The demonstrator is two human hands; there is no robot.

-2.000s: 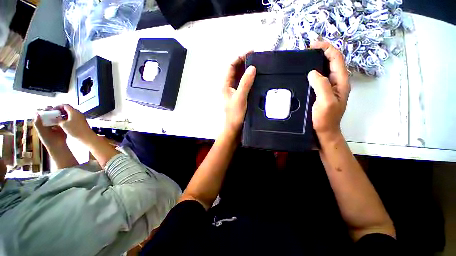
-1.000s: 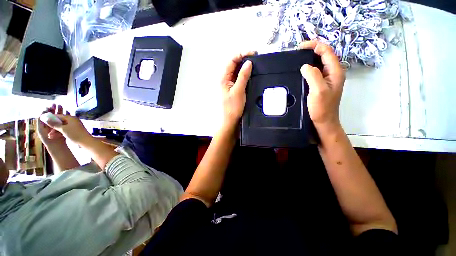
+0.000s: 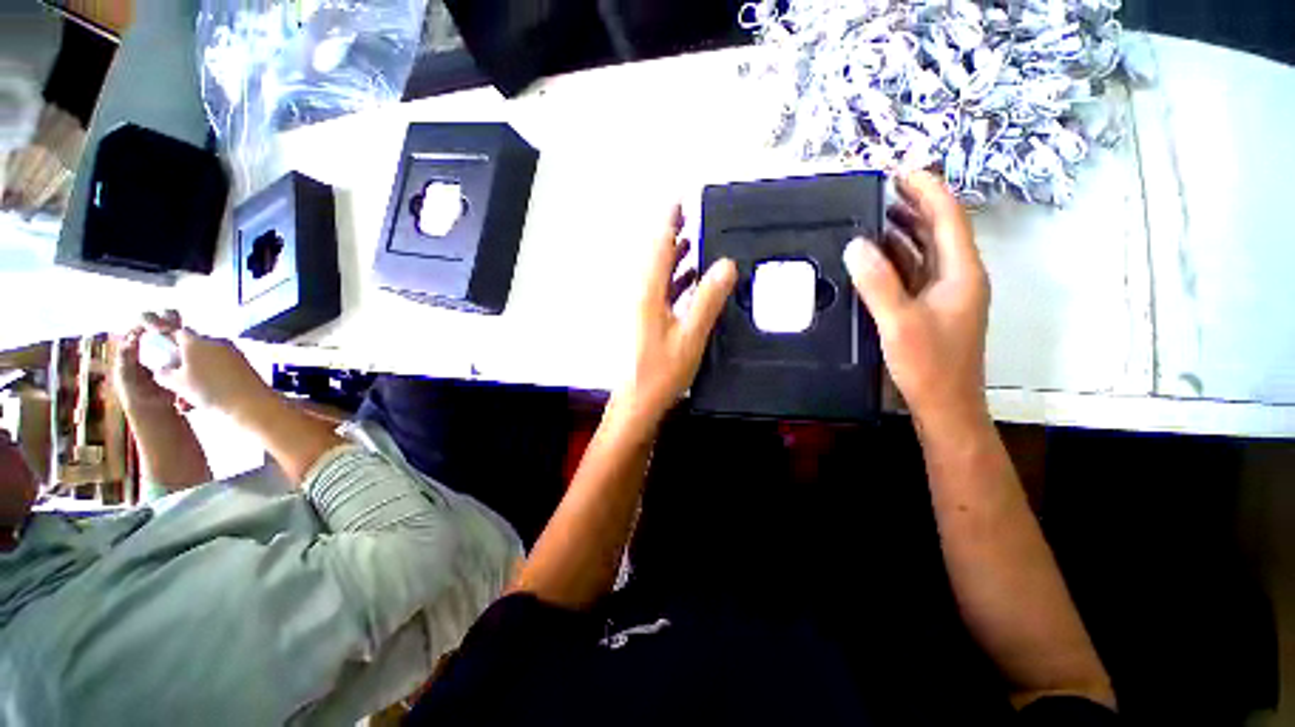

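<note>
A black box with its insert tray seated in it (image 3: 784,372) lies at the table's front edge. A small rounded white device (image 3: 784,297) shows in the insert's centre cut-out. My left hand (image 3: 673,324) is at the box's left side, its thumb on the insert and its fingers spread off the side. My right hand (image 3: 930,298) is at the right side, its thumb on the insert's right edge and its fingers curled beside the box. The box's underside is hidden.
A tangled pile of white cables (image 3: 952,85) lies at the back. To the left are a black box with a white device (image 3: 490,213), an empty insert (image 3: 315,256), an open black box (image 3: 149,199) and clear plastic bags (image 3: 306,64). A person in grey-green (image 3: 242,597) holds a white piece.
The raised rear part of the insert has gone down level with the box. Both hands have loosened; my left fingers have come away from the box's side.
</note>
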